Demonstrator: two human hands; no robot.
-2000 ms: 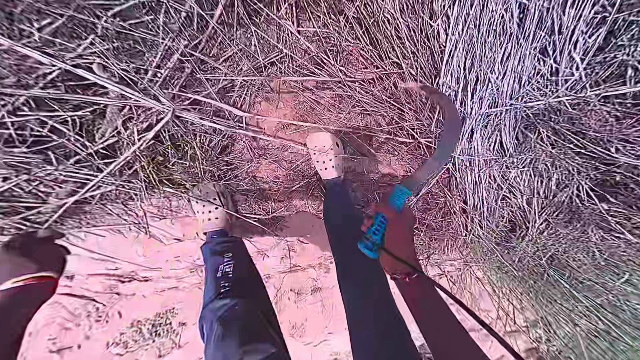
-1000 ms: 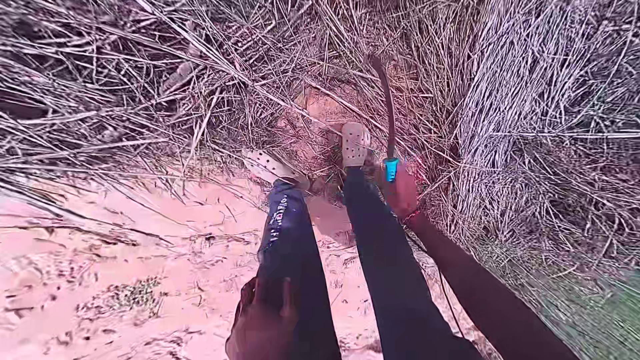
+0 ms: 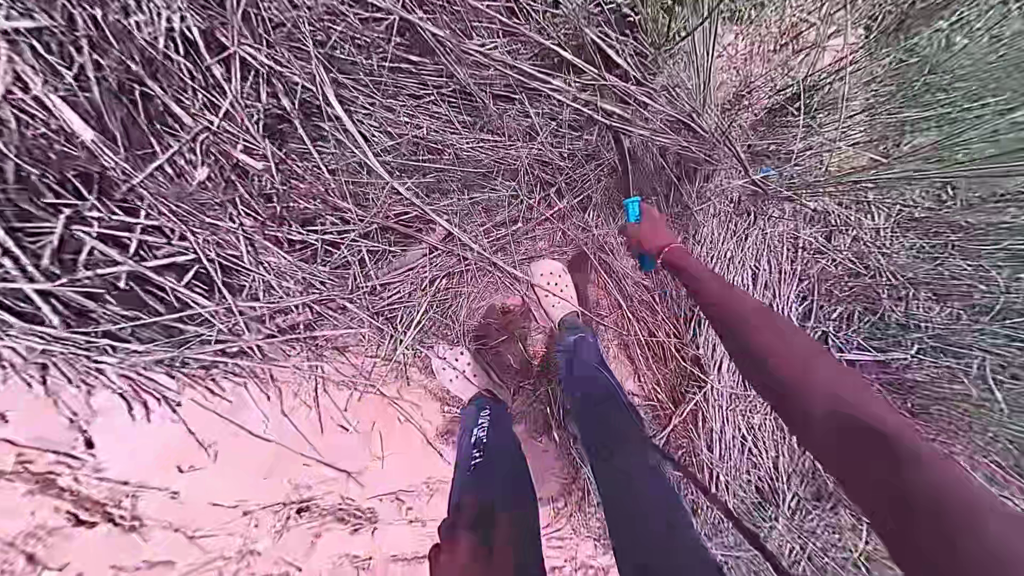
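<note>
My right hand (image 3: 652, 232) is closed around the blue handle (image 3: 633, 210) of a sickle, right of centre and beyond my feet. The sickle's dark blade (image 3: 622, 160) points away from me among dry stalks, and its far end is hard to make out. My left hand (image 3: 472, 540) shows only in part and blurred at the bottom edge, over my left trouser leg; its fingers cannot be made out well. Two pale clogs with holes, the left (image 3: 460, 372) and the right (image 3: 554, 290), stand on the ground below the sickle.
Dry cut stalks (image 3: 240, 160) lie tangled on the left and ahead. Denser stalks (image 3: 768, 320) lie along the right, with green growth (image 3: 960, 104) at the upper right. Bare sandy soil (image 3: 280, 448) spreads at the lower left. A dark cord (image 3: 720, 508) runs beside my right leg.
My right hand has moved forward, away from my feet, with the sickle in it. My left hand has dropped mostly below the bottom edge. The view has shifted.
</note>
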